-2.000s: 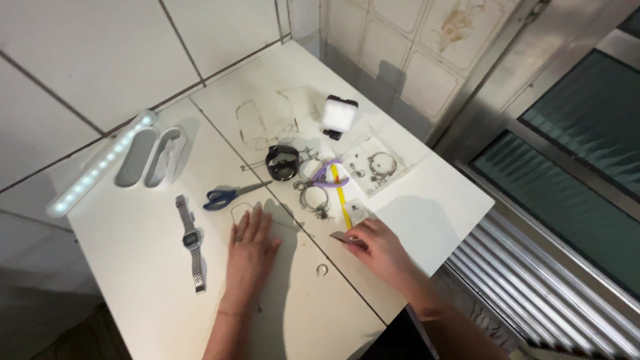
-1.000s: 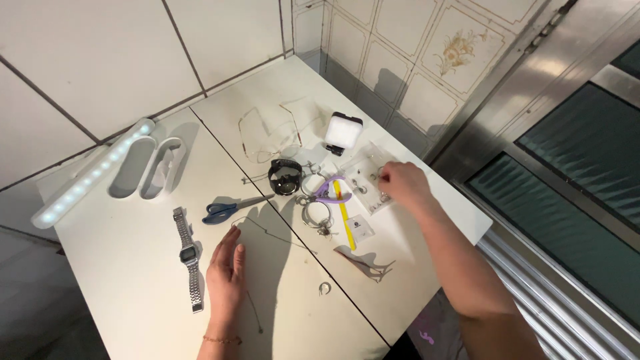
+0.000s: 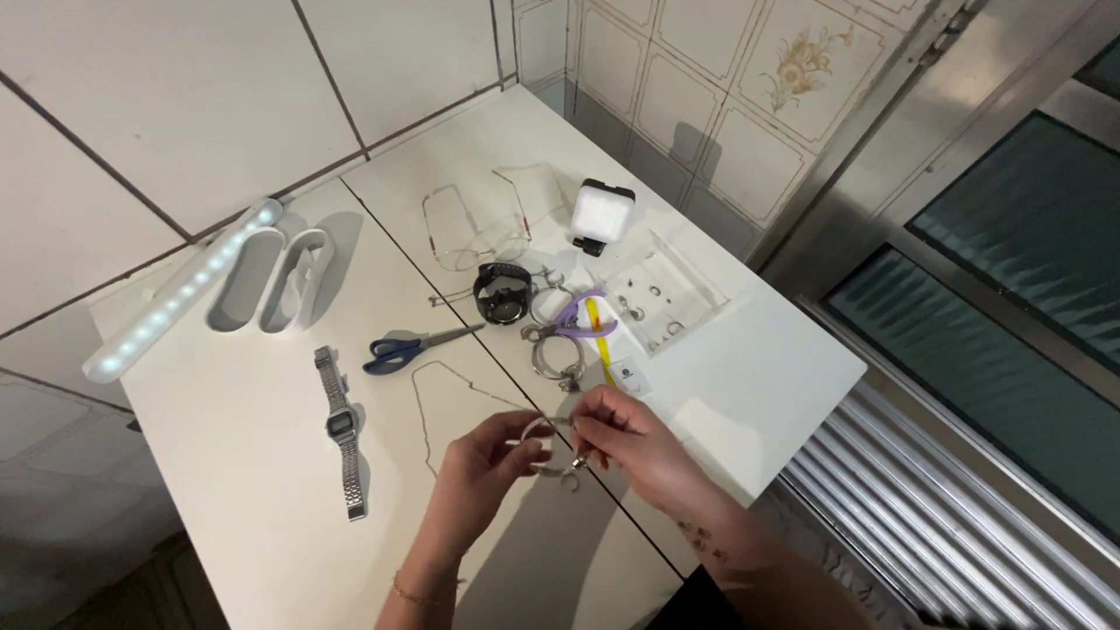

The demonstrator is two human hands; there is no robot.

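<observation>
Between my two hands is a thin silver bracelet, pinched at its left side by my left hand and at its right side by my right hand. A small ring-shaped piece shows just below it. A fine chain necklace lies to the left of my left hand. Beyond my hands lie silver bangles, purple-handled pliers and a yellow strip. Blue-handled scissors and a silver digital wristwatch rest further left.
An LED light bar and an open grey case stand at left. Eyeglasses, a black wristwatch and a small lit lamp are at the back. A clear tray holds small jewellery. A metal-framed door borders the right.
My right hand has moved from over the clear tray to the near middle of the table. My left hand has come off the table surface, and both hands now hold the bracelet.
</observation>
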